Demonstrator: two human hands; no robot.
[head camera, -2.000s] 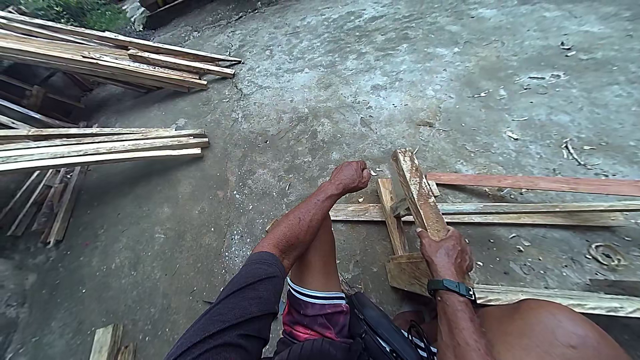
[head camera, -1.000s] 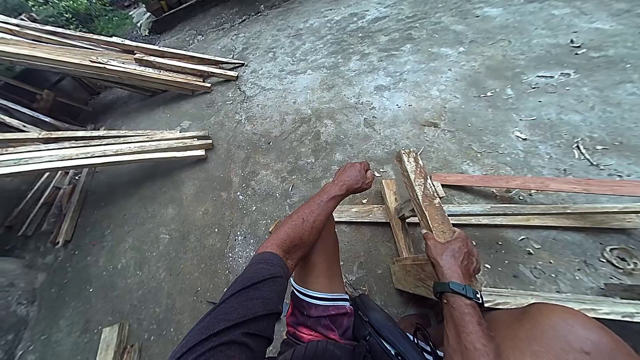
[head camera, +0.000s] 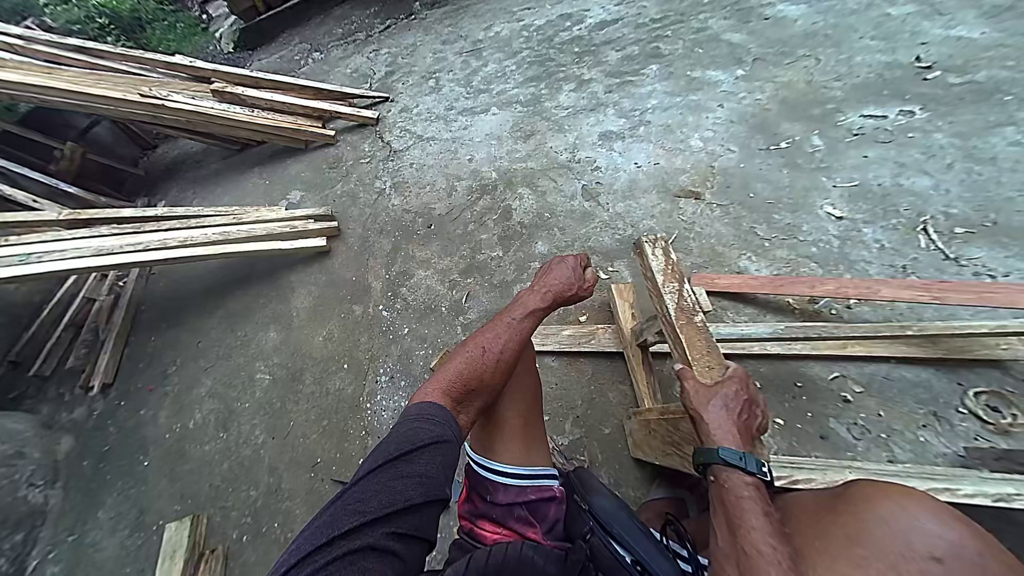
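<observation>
My left hand (head camera: 566, 280) is a closed fist above the concrete floor, its forearm resting over my bent knee. Whether it holds something small cannot be seen. My right hand (head camera: 726, 404), with a dark watch on the wrist, grips the near end of a thick wooden beam (head camera: 680, 308) that slants up and away. Beneath and beside the beam is a wooden stand or frame, with a slat (head camera: 634, 344) and a block (head camera: 662, 436). Long wooden strips (head camera: 848, 340) lie on the floor behind it, and a reddish board (head camera: 864, 290) lies farther off.
Stacks of sawn timber (head camera: 172, 88) and pale battens (head camera: 168, 240) project from the left. Short wood pieces (head camera: 182, 544) lie at the bottom left. Wood shavings (head camera: 932, 240) and a coiled strip (head camera: 992, 406) are on the floor at right. A pale board (head camera: 888, 478) runs beside my right knee.
</observation>
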